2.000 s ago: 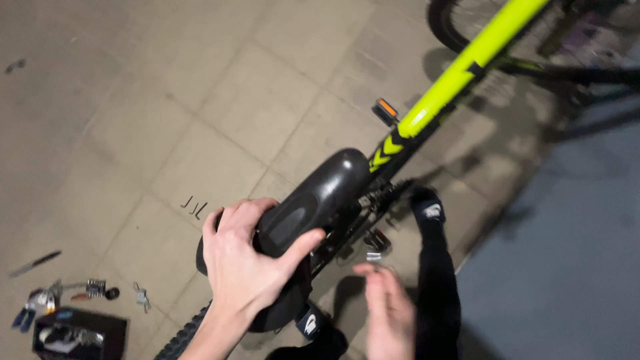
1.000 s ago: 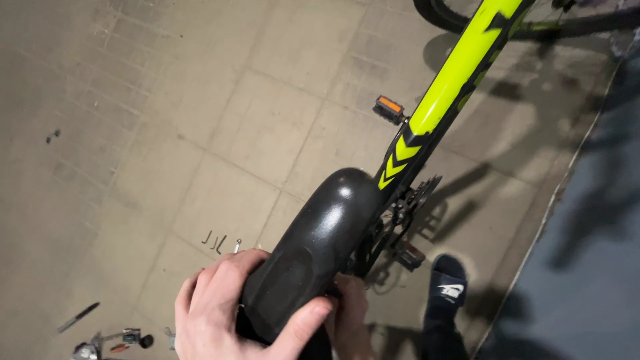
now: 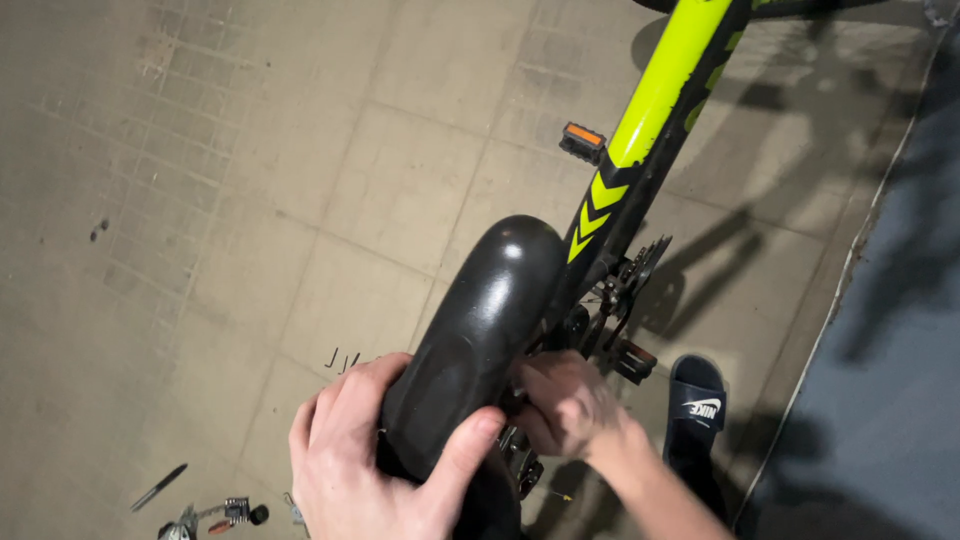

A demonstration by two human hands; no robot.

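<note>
My left hand (image 3: pixel 382 457) grips the rear of a black bicycle saddle (image 3: pixel 487 307), fingers over its left side and thumb across the top. Beneath the saddle's right side, my right hand (image 3: pixel 566 401) has its fingers curled near the seatpost area. Whether those fingers hold something is hidden by the saddle and the hand itself. The yellow and black frame tube (image 3: pixel 652 97) runs from the saddle nose to the upper right. Below the frame, the crankset (image 3: pixel 630 277) shows beside the right hand.
One pedal (image 3: pixel 583 142) juts out left of the frame, another pedal (image 3: pixel 634 361) right. Hex keys (image 3: pixel 343 361) lie on the tiled floor. A pen-like tool (image 3: pixel 159 487) and a bit holder (image 3: pixel 237 510) lie lower left. A foot in a slide sandal (image 3: pixel 696 405) stands right.
My right hand has moved from the open space right of the saddle to beneath it. My left hand stays on the saddle. The view has shifted closer to the bicycle.
</note>
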